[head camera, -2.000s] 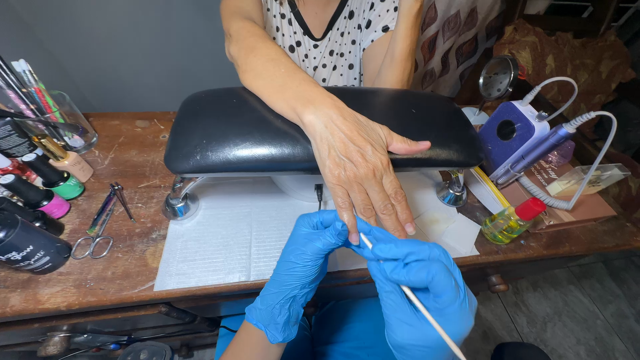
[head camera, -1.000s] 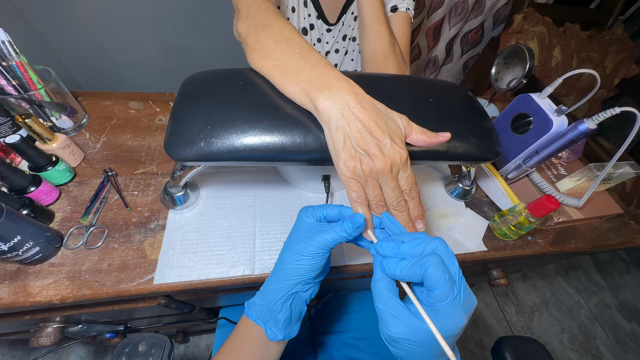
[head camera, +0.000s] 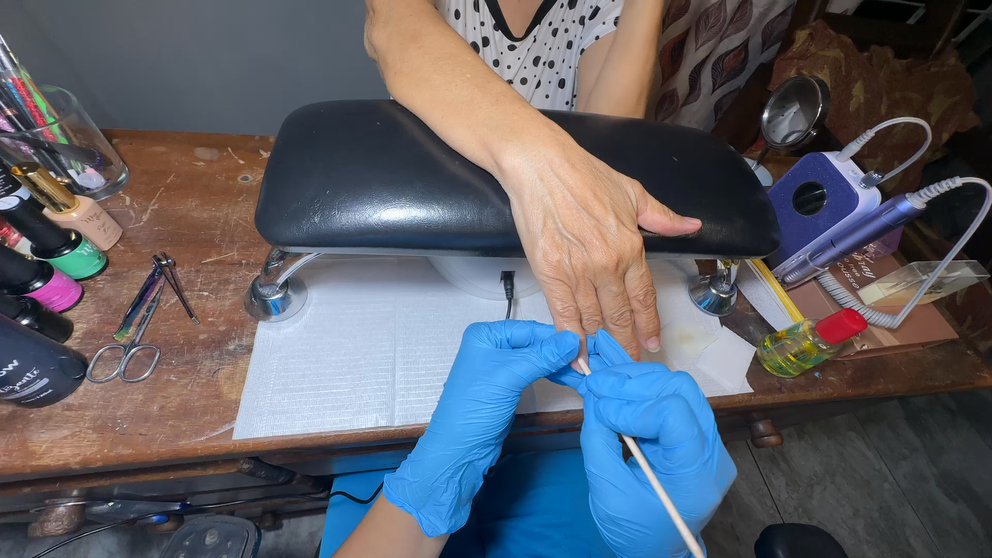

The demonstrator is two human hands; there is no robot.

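Both my hands wear blue gloves. My left hand [head camera: 496,387] grips one finger of the other person's hand [head camera: 593,232], near its tip. Held in my right hand [head camera: 659,442] is a thin wooden stick [head camera: 659,492], its tip against the nail end of that same finger. The other person's forearm lies across a black padded armrest [head camera: 372,186], palm down, with the fingers hanging over the near edge and the thumb out to the right. Under the fingers is a white paper sheet [head camera: 333,356]. My fingers partly hide the fingertip being held.
Left on the wooden table [head camera: 201,170] stand nail polish bottles [head camera: 74,252], a glass of brushes [head camera: 93,155] and a dark bottle [head camera: 35,364], beside small scissors [head camera: 128,356] and tweezers [head camera: 177,287]. Right are an oil bottle [head camera: 802,349], a purple nail drill [head camera: 852,236] and its control box [head camera: 821,194].
Both gloved hands stay at the held finger, with only slight shifts of my fingers and the stick. The view has shifted slightly.
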